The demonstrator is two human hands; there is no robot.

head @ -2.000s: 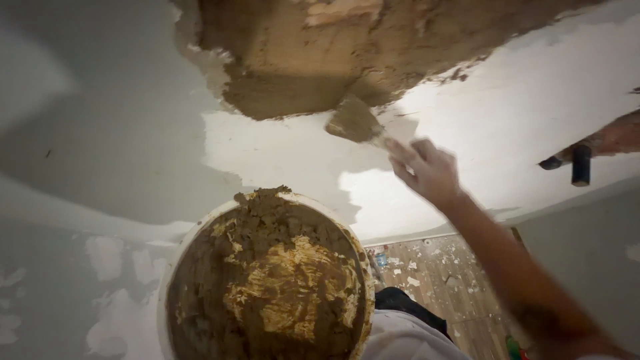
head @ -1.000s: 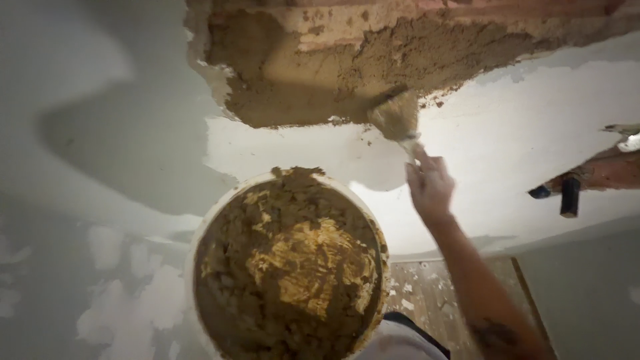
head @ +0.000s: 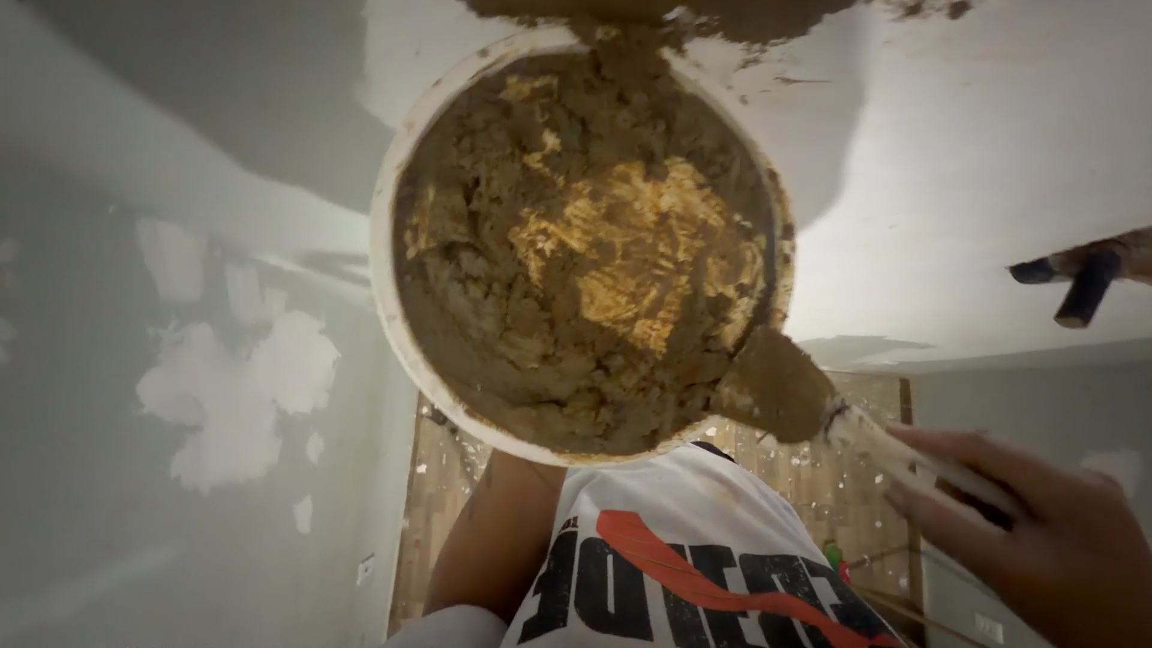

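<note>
A round white bucket [head: 387, 261] of brown, lumpy plaster-like mortar [head: 576, 243] fills the middle of the view, with a yellowish patch on the mortar. My right hand [head: 1035, 531], at the lower right, grips the pale handle of a putty knife [head: 783, 387]. Its blade is coated with brown mortar and lies at the bucket's lower right rim. My left forearm runs up beneath the bucket; the left hand itself is hidden behind it.
Brown mortar [head: 756, 18] covers part of the white wall surface at the top. Dark pipe ends [head: 1080, 288] project at the right. A grey-green wall [head: 81, 405] with white filler patches stands left. Below is a spattered wood-look floor [head: 765, 459].
My right hand has brought the putty knife from the mortared area on the wall surface down to the bucket's rim. The bucket now sits higher in view, and less of the mortared area shows.
</note>
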